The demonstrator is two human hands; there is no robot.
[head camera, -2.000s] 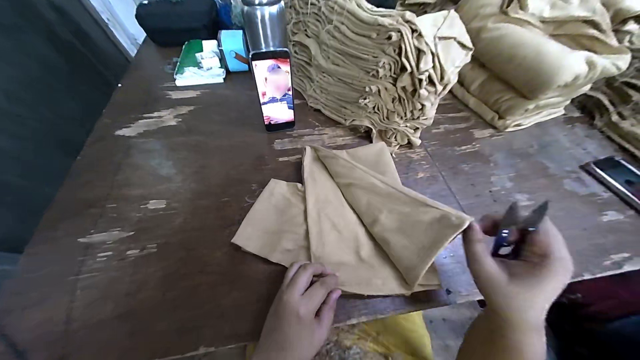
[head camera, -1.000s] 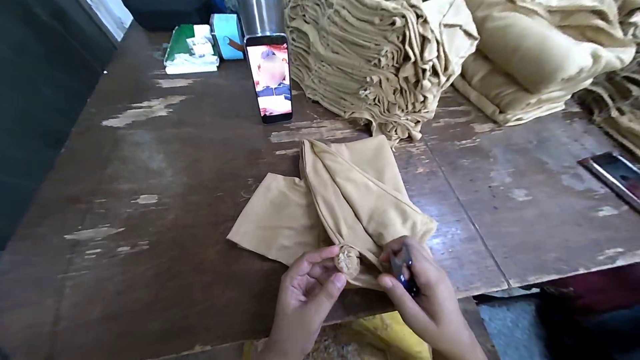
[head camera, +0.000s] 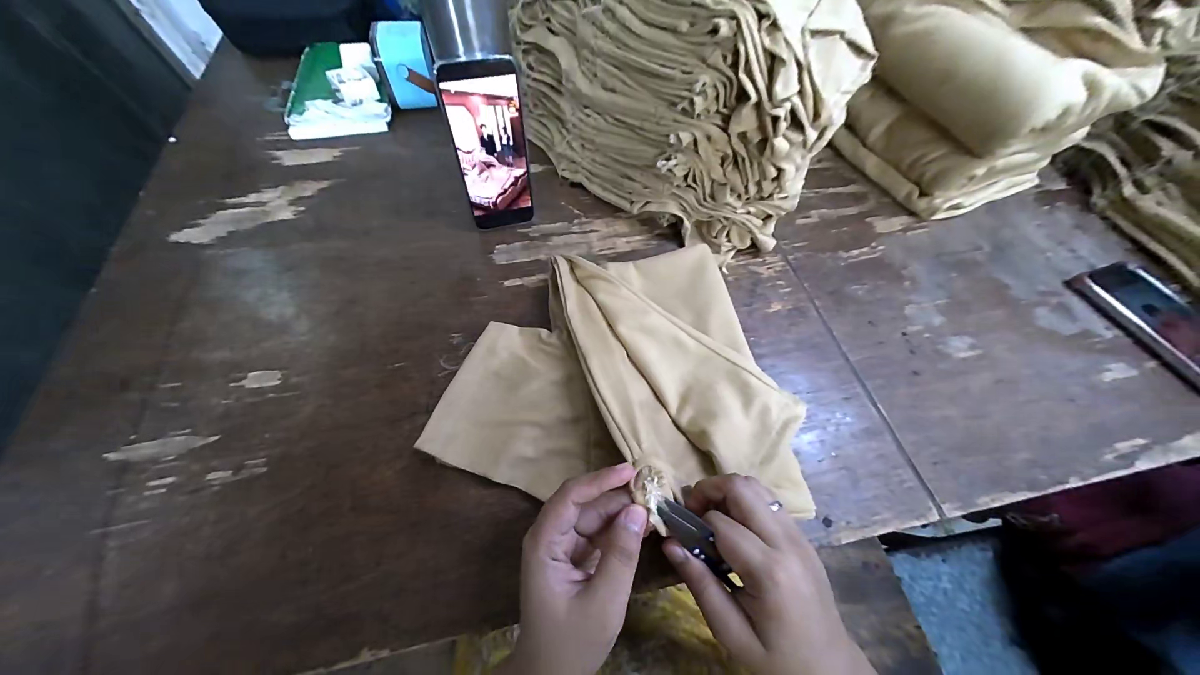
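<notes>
A tan fabric garment piece (head camera: 675, 356) lies folded near the table's front edge. My left hand (head camera: 586, 553) pinches a gathered, bunched bit of its edge (head camera: 649, 486) between thumb and fingers. My right hand (head camera: 759, 553) holds small thread snips (head camera: 696, 539), their blade tips at the frayed threads of that gathered bit. Whether the blades are closed on a thread cannot be told. A ring shows on a finger of my right hand.
A phone (head camera: 486, 141) with a lit screen leans against a metal flask (head camera: 466, 28). Beyond the garment rise a tall stack of tan fabric pieces (head camera: 675, 112) and folded tan cloth (head camera: 994, 103). Another phone (head camera: 1144, 314) lies at right. A green-and-white packet (head camera: 337, 94) and blue box (head camera: 403, 66) stand back left.
Both hands have come together at the garment's front edge, which is now bunched. The snips, held away to the right two seconds ago, are now against it.
</notes>
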